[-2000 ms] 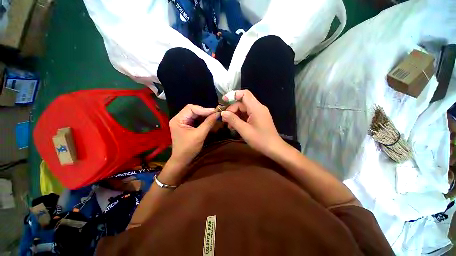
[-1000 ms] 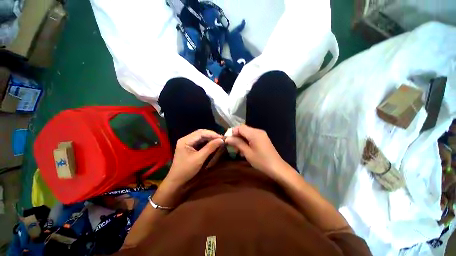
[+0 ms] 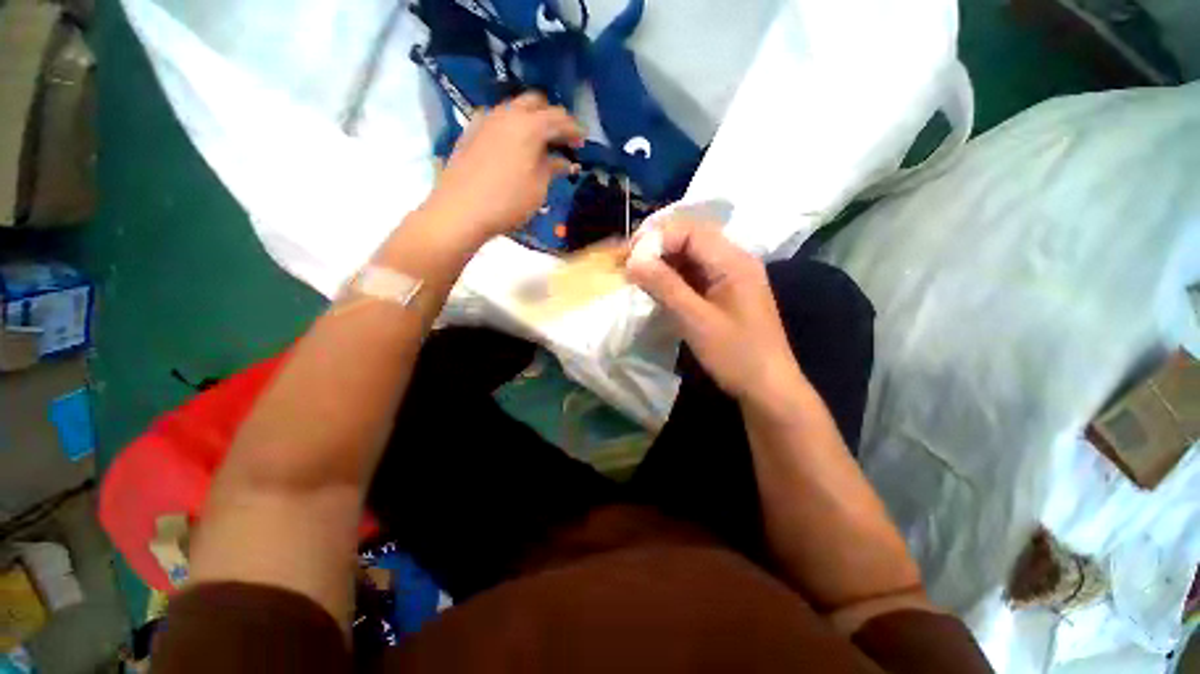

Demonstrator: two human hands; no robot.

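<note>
My right hand [image 3: 711, 296] holds a brown hang tag [image 3: 573, 283] by a thin pale cord at its fingertips; the tag is blurred and hangs to the left over the sack edge. A short stretch of cord shows above the fingers. My left hand [image 3: 507, 165] reaches over the open woven sack [image 3: 355, 79], at the blue plush toys [image 3: 638, 112] with black lanyard straps [image 3: 454, 82]. Its fingers are curled at a dark strap or toy; whether they grip it cannot be told.
The red stool [image 3: 165, 461] is at left, partly behind my left arm, with a small tag stack [image 3: 171, 546]. At right, the covered white surface [image 3: 948, 329] bears a brown tag block [image 3: 1151, 421] and a bundle of tag strings [image 3: 1053, 573]. Cardboard boxes [image 3: 46, 145] stand far left.
My hands have parted. My left hand has moved forward from the lap to the toys in the sack. My right hand has moved forward and right with the tag. The view has shifted.
</note>
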